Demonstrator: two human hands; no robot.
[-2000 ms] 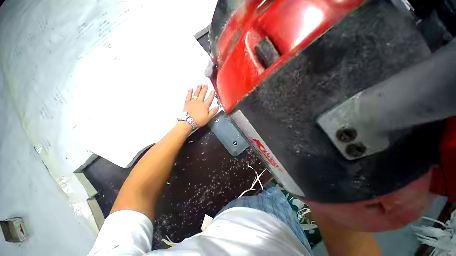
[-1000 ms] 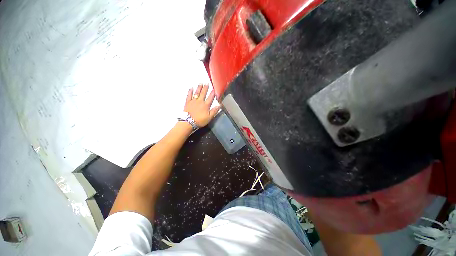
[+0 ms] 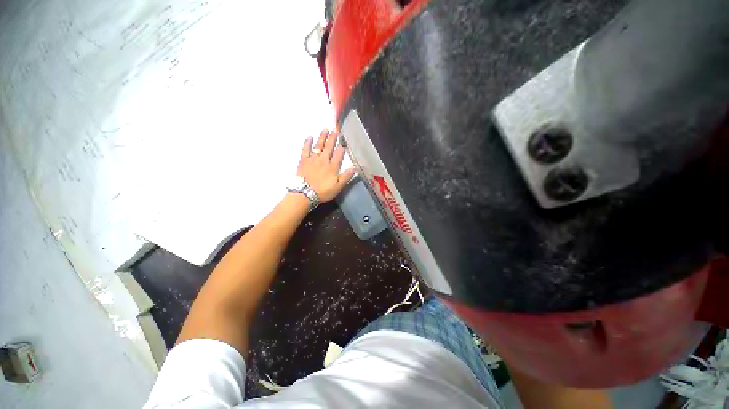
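Note:
The red and black cutting machine (image 3: 480, 160) fills the right half of the view, with a white brand label on its side. Part of its grey base plate (image 3: 364, 209) shows on the dark table beside the fabric lay. My left hand (image 3: 321, 166) lies flat, fingers spread, on the edge of the white fabric lay (image 3: 184, 136), close to the machine's left side. My right hand is hidden behind the machine; only the forearm shows at the bottom. The knife blade is hidden.
The dark table (image 3: 320, 272) is speckled with lint. Thin fabric offcuts (image 3: 406, 291) lie near my waist. A small open box (image 3: 20, 363) rests on white fabric at the lower left. A bundle of white strips (image 3: 699, 375) is at the lower right.
The machine's body has moved left and up in the view and looks larger, covering more of the lay. My left hand has stayed nearly in place.

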